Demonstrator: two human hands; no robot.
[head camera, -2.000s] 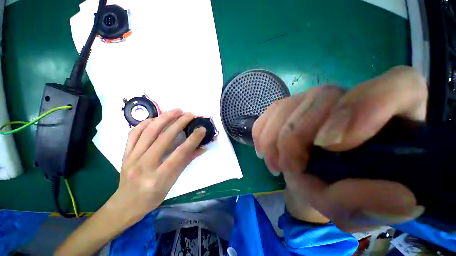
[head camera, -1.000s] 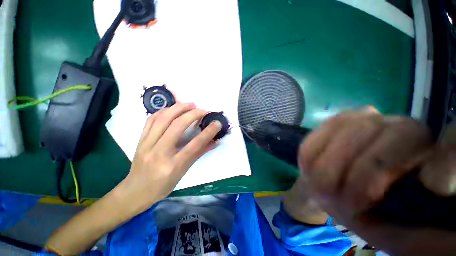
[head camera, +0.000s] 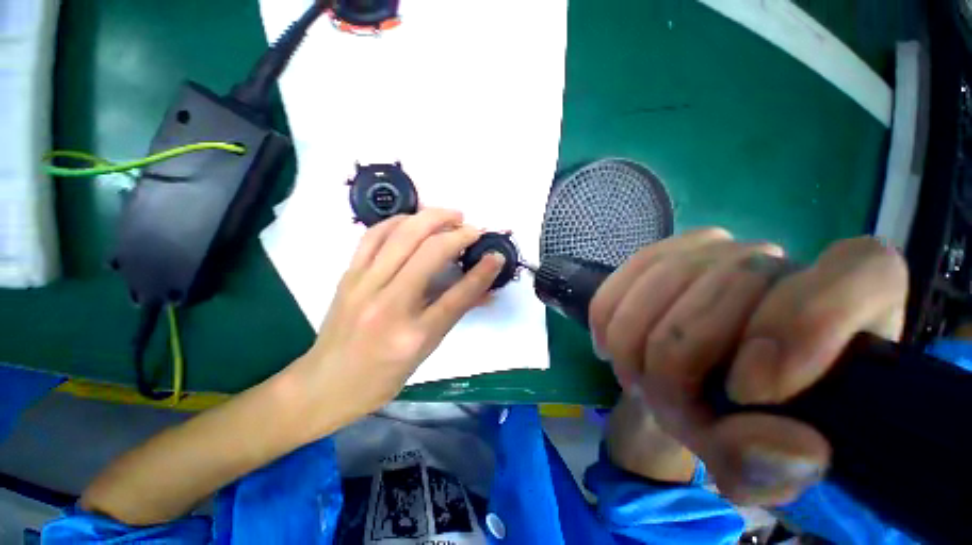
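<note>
My left hand (head camera: 373, 309) holds a small round black watch case (head camera: 491, 260) down on the white paper (head camera: 469, 117), fingertips on it. My right hand (head camera: 735, 351) grips the black electric screwdriver (head camera: 570, 285) in a fist. Its thin bit points left and reaches the right edge of the held case; whether a screw is on it I cannot tell. A second watch case (head camera: 383, 195) lies on the paper above my left fingers. The grey perforated screw dish (head camera: 610, 213) lies right of the paper, partly behind the driver; no screws can be made out.
A black power adapter (head camera: 197, 202) with a thick cable and yellow-green wire (head camera: 149, 160) lies left on the green mat (head camera: 735, 138). Another black part with a red-orange edge (head camera: 365, 13) is at the top, cut off. A white tray or board (head camera: 27, 138) stands at far left.
The driver bit has moved from the screw dish to the right edge of the held case. My left hand still holds that case. The whole view has shifted, so the bench things appear further right.
</note>
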